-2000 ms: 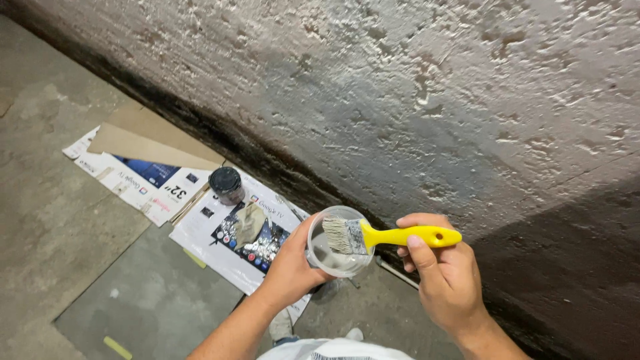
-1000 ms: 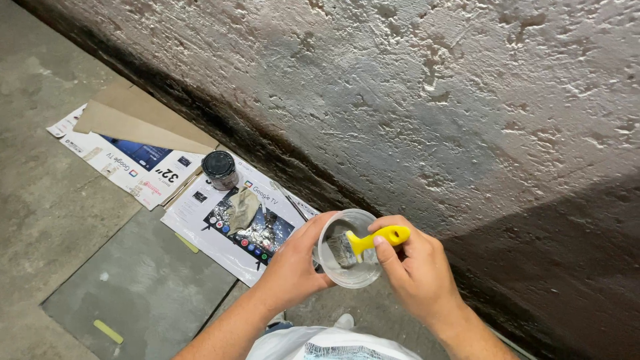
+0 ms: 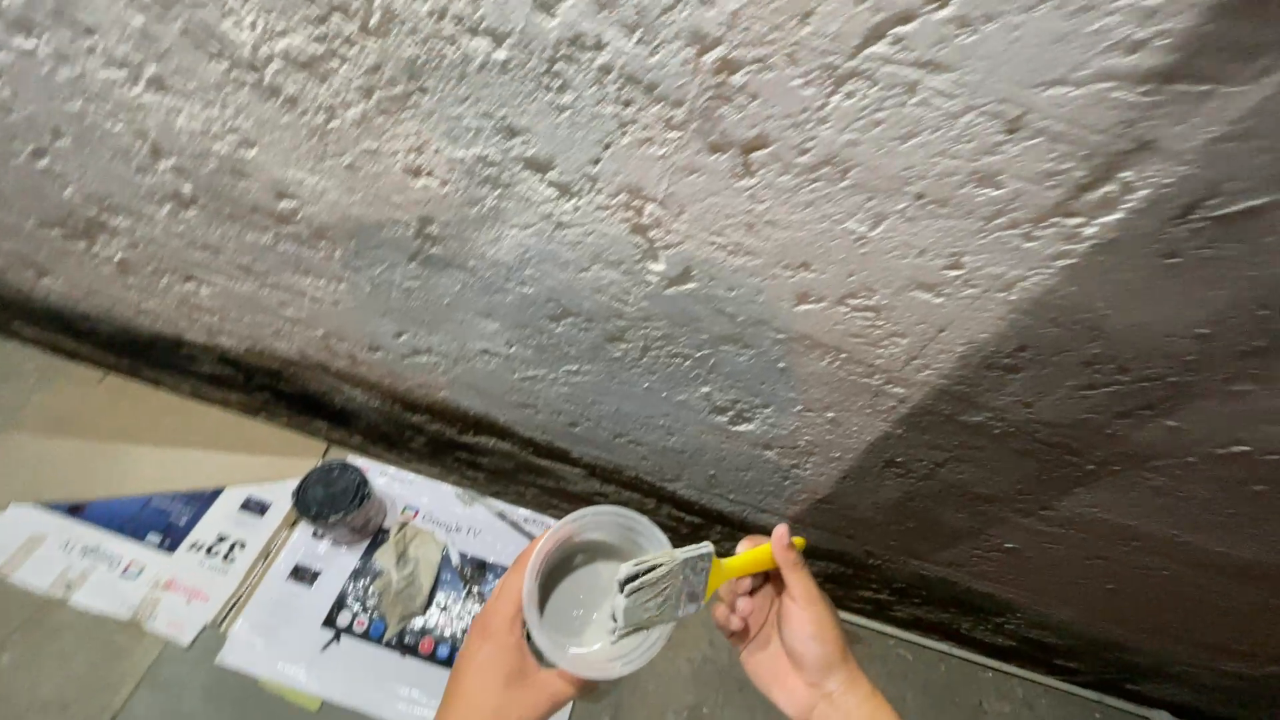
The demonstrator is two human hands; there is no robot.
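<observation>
My left hand [image 3: 510,640] is wrapped around a clear plastic cup [image 3: 546,632] with light grey paint [image 3: 580,605] in it. In my right hand [image 3: 790,625] is the yellow handle of a paintbrush [image 3: 745,566]. The brush's bristles, coated with grey paint, lie over the right part of the cup's mouth, and its metal ferrule is smeared too. Beyond the cup rises a rough plastered wall [image 3: 600,250], with a greyer patch low down on it.
Flattened printed cardboard [image 3: 290,640] covers the floor at lower left. On it stand a dark-lidded jar [image 3: 335,500] and a crumpled, stained cloth or paper [image 3: 408,575]. A brown cardboard sheet [image 3: 150,430] lies farther left. The wall's dark base [image 3: 480,440] runs diagonally behind them.
One second ago the brush was down inside the cup; now its bristles are raised at the rim, with the handle pointing right. The view has shifted toward the wall.
</observation>
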